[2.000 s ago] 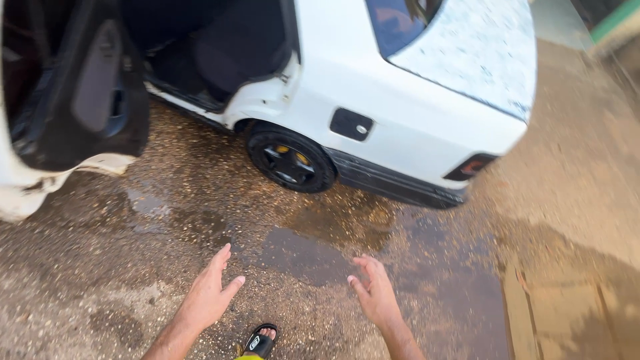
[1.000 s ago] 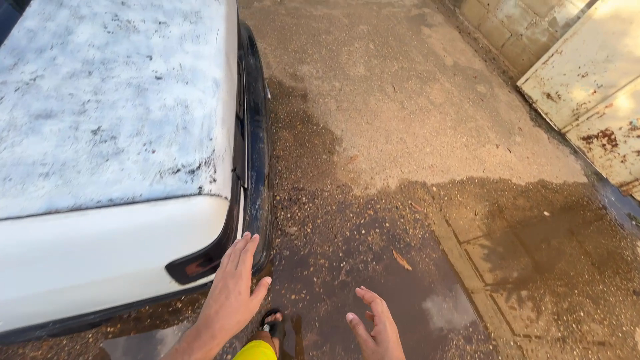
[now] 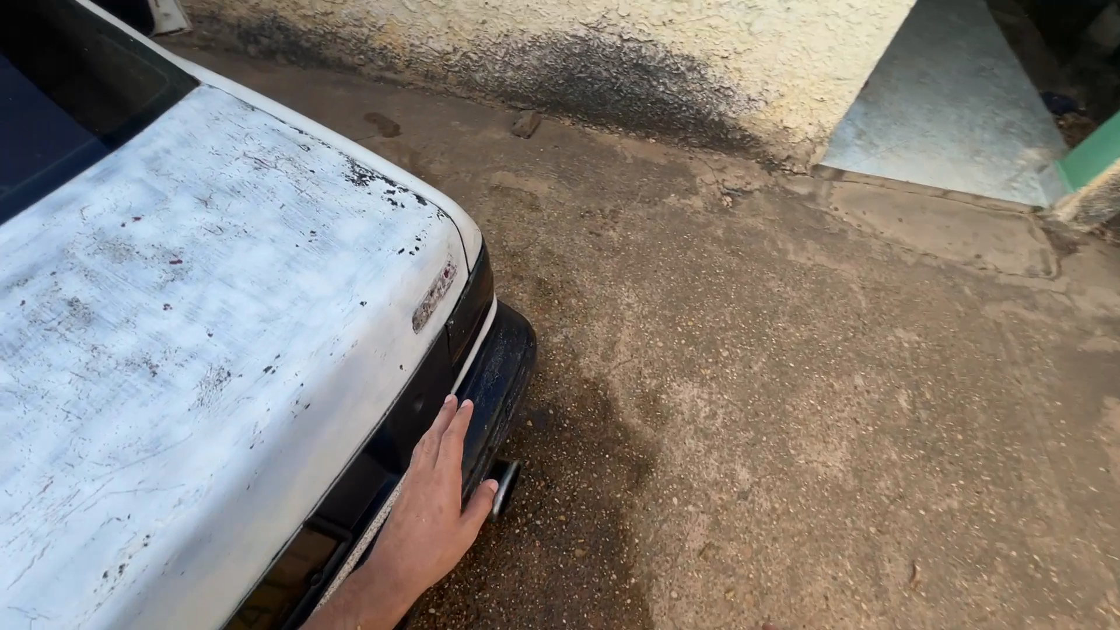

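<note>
My left hand [image 3: 433,512] is held out over the back of a white car, with its fingers extended and nothing in it. It overlaps the black rear bumper [image 3: 507,350] in view; whether it touches cannot be told. Beside the thumb shows the end of an exhaust pipe [image 3: 505,490]. The trunk lid [image 3: 201,306] has worn, patchy white paint with dark chips, and a dark tail light [image 3: 471,306] sits at its corner. My right hand is out of view.
Wet and dry pebbled concrete ground [image 3: 805,420] lies right of the car. A rough plaster wall [image 3: 542,52] with a black stain runs along the back, a small stone [image 3: 526,124] near its foot. At the upper right is a doorway with a pale floor [image 3: 949,114].
The view has swung around the car's rear to its other corner. My right hand, visible in both earlier frames, has left the view. My left hand remains extended.
</note>
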